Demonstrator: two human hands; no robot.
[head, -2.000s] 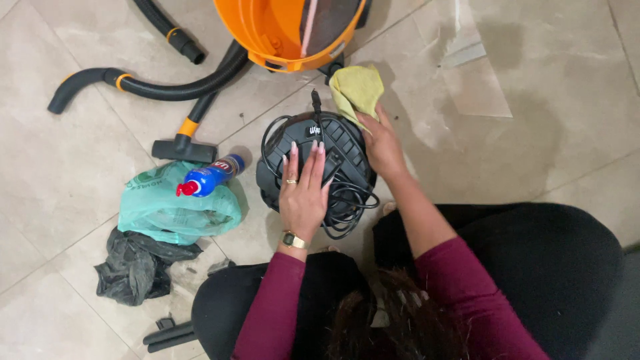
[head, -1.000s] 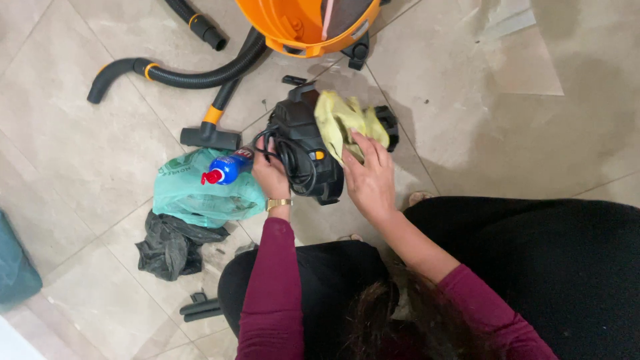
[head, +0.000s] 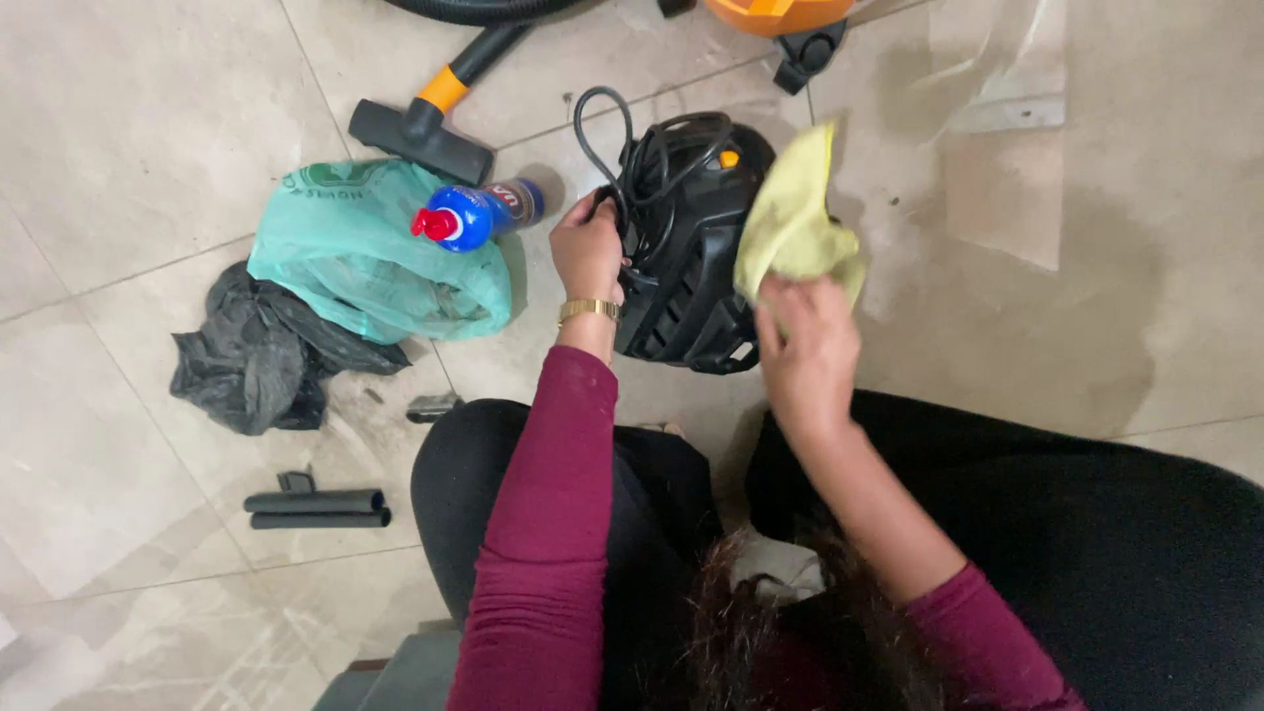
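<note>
A black vacuum cleaner motor head [head: 691, 267] with an orange button stands tilted on the tiled floor between my hands. Its black power cord [head: 657, 163] lies in loops over the near-left side. My left hand [head: 590, 247], with a gold watch at the wrist, grips the head's left edge and cord; the fingertips are partly hidden. Pinched in the fingers of my right hand [head: 812, 341] is a yellow cloth [head: 805, 222], which hangs by the right side of the head. Whether the cloth touches the head I cannot tell.
Left of the head lie a blue bottle with a red cap [head: 474, 215], a green plastic bag [head: 385, 257], a crumpled black bag [head: 262, 346] and black tube attachments [head: 316, 506]. A floor nozzle [head: 420, 138], a black hose [head: 484, 8] and an orange vacuum tank [head: 780, 12] are farther off.
The motor head has been turned from lying with its cord side up to a tilted stance. My left hand has moved from its top to its left edge. The cloth has stayed in my right hand.
</note>
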